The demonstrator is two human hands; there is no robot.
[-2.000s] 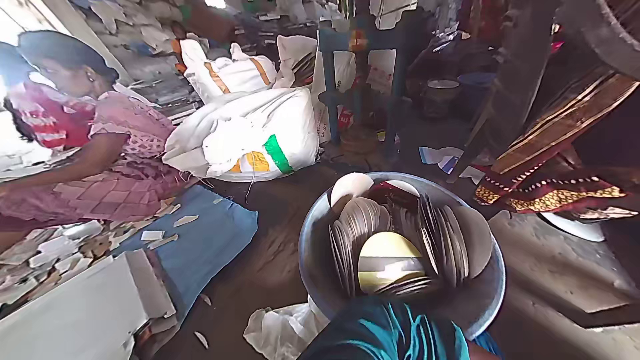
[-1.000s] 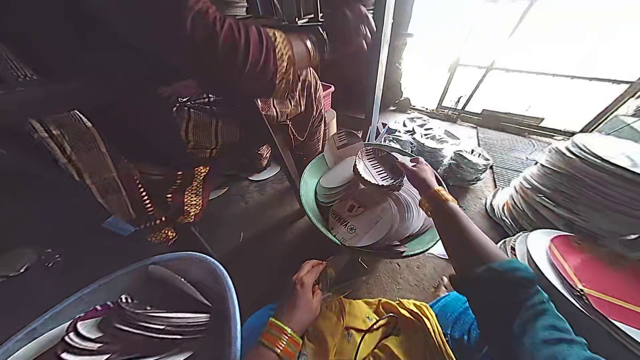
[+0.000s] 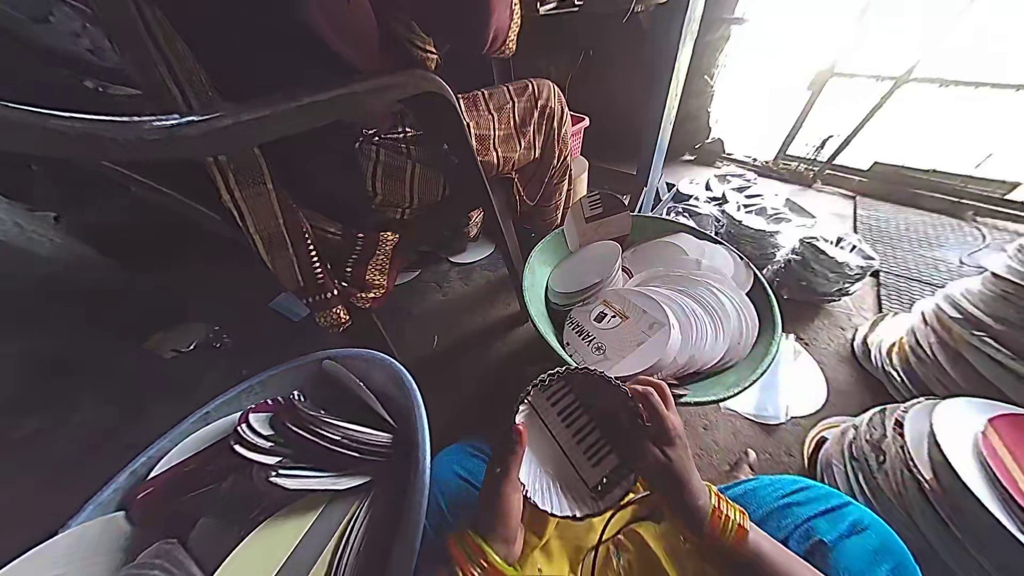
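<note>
Between my two hands, above my lap, is a round cardboard piece with a crimped, fluted rim (image 3: 578, 440), printed with piano keys. My left hand (image 3: 502, 492) grips its left edge; my right hand (image 3: 668, 440) holds its right edge. Just beyond them a green basin (image 3: 764, 352) holds many round white card discs (image 3: 708, 320), a disc with printing (image 3: 616, 330) and a smaller stack of discs (image 3: 586, 270). At the lower left a blue-grey basin (image 3: 416, 416) contains dark, white and yellowish discs (image 3: 320, 448).
At the right stand tall stacks of discs (image 3: 944, 344), one with a red disc (image 3: 1004, 456) on it. White sheets (image 3: 784, 384) lie by the green basin, near dark plastic bags (image 3: 824, 260). A curved metal frame (image 3: 280, 108) and a seated person's patterned cloth (image 3: 520, 152) are ahead.
My right hand has come back from the green basin with the fluted piece, and my left hand now holds it too. The co-worker's arm has drawn back from the upper middle.
</note>
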